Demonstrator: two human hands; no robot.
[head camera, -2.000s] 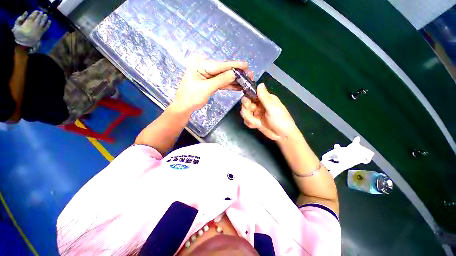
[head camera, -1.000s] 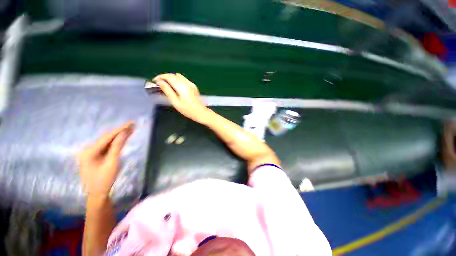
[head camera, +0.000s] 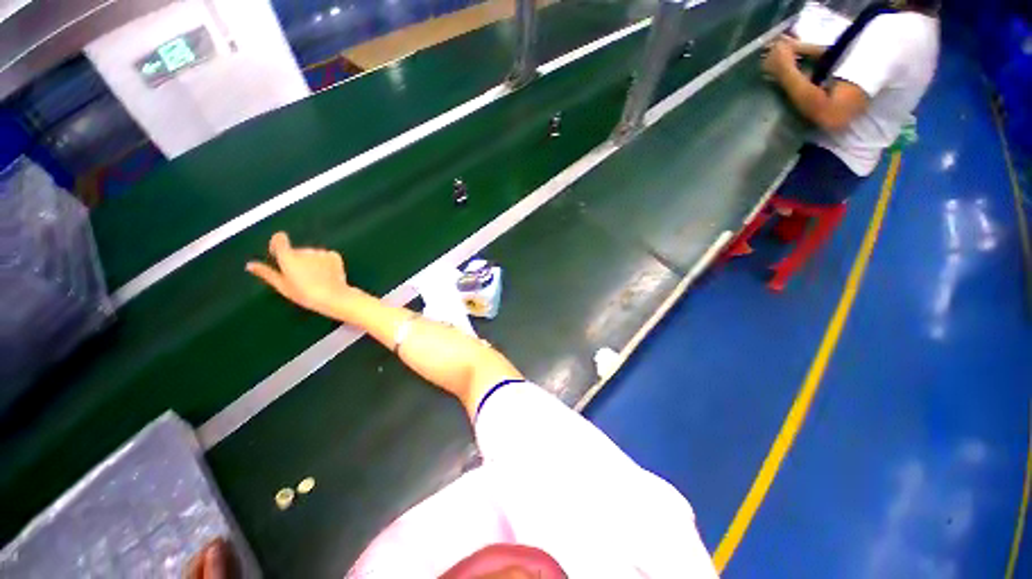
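My right hand (head camera: 308, 279) reaches out over the green conveyor belt (head camera: 373, 209), fingers apart, with nothing visible in it. Small dark metal units lie spaced along the belt; the nearest unit (head camera: 459, 191) is beyond and right of my hand, with another unit (head camera: 555, 124) farther along. My left hand (head camera: 211, 561) is only a cut-off part at the bottom edge, over the film-wrapped tray (head camera: 130, 503); what it holds cannot be seen.
Two small pale pieces (head camera: 285, 498) lie on the bench beside the tray. A white glove (head camera: 445, 296) and a bottle (head camera: 480, 290) lie near my right forearm. A wrapped stack (head camera: 45, 271) is at left. Metal posts (head camera: 651, 74) stand by the belt. A person (head camera: 866, 85) sits at far right.
The view has swung right along the line. My hands have parted; my right hand, earlier with a dark unit at its fingers, is now open over the belt. My left hand has mostly left the picture.
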